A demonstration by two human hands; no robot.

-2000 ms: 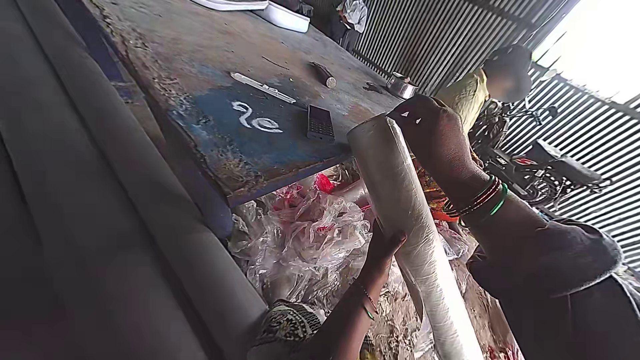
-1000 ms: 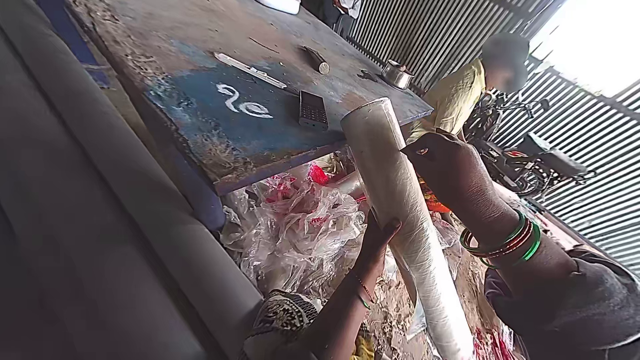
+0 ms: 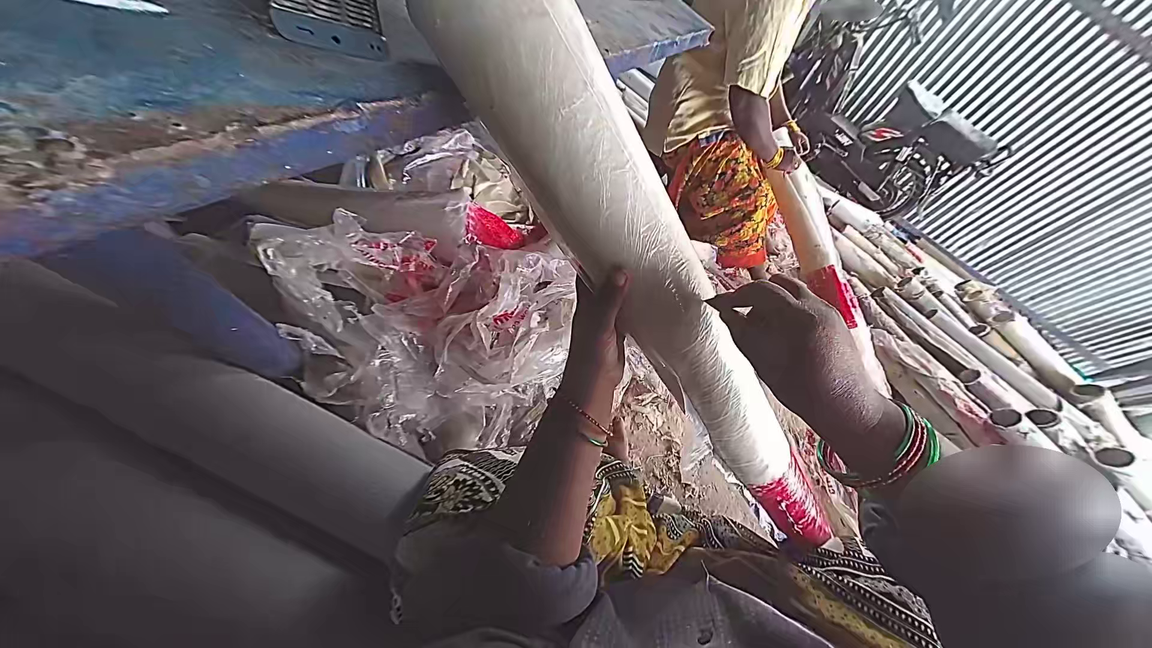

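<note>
A long roll wrapped in clear plastic film point(image 3: 621, 198) slants from the top centre down to my lap, its lower end red. My left hand point(image 3: 601, 328) holds it from the left side, thumb on the film. On the roll's right side, my right hand point(image 3: 778, 337) pinches at the film about midway down, thumb and forefinger together; whether film is between them is too small to tell. Bangles circle both wrists. Loose crumpled plastic film point(image 3: 432, 333) lies left of the roll.
The blue worktable's edge point(image 3: 225, 162) runs across the upper left, with a black mobile phone point(image 3: 328, 22) on it. Ahead, a person in a yellow shirt point(image 3: 688, 99) holds another wrapped roll point(image 3: 810, 216). Stacked tubes point(image 3: 954, 342) lie right, near a motorcycle point(image 3: 882, 153).
My right hand has moved from near the roll's upper end down to about its middle. The view has tipped lower, showing the roll's red lower end and the stacked tubes.
</note>
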